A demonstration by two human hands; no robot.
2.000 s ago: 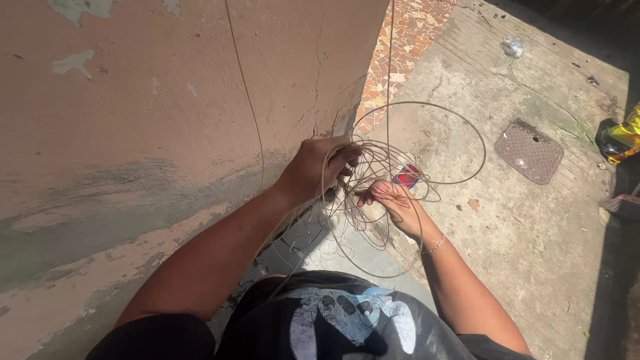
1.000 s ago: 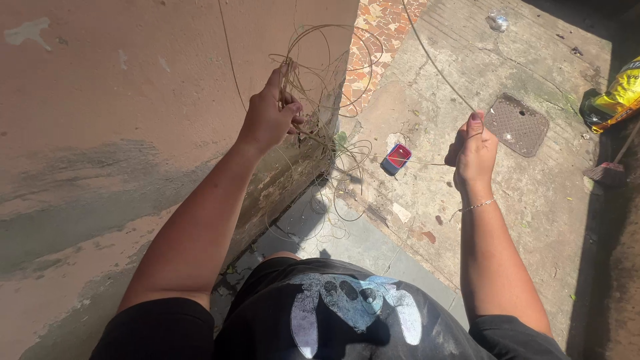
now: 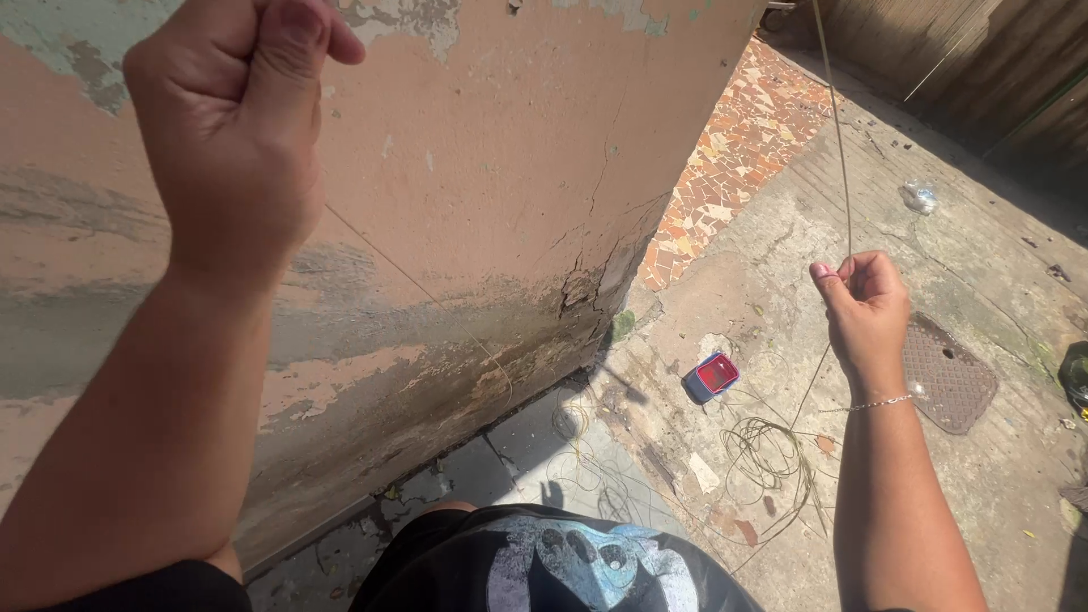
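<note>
My left hand [image 3: 234, 127] is raised at the upper left, before the painted wall, fingers curled; a thin strand [image 3: 416, 285] runs down from near its wrist, and whether the fingers grip it is hidden. At the right, my right hand [image 3: 863, 297] pinches a thin wire [image 3: 841, 161] between thumb and fingers. That wire goes up out of view and down from the hand toward a loose tangled coil [image 3: 765, 455] low over the concrete. Fainter loops [image 3: 571, 418] show by the foot of the wall.
A peeling wall [image 3: 510, 170] fills the left. A small red and blue container [image 3: 716, 374] rests on the concrete floor [image 3: 790, 255]. A metal cover [image 3: 948, 374], mosaic tiles [image 3: 748, 136] and a crumpled clear plastic piece [image 3: 918, 197] lie beyond. A dark object [image 3: 1075, 374] stands at the right edge.
My left hand has risen to the upper left, away from the tangle it held. The tangle now hangs or lies lower, below my right hand. My right hand still holds wire.
</note>
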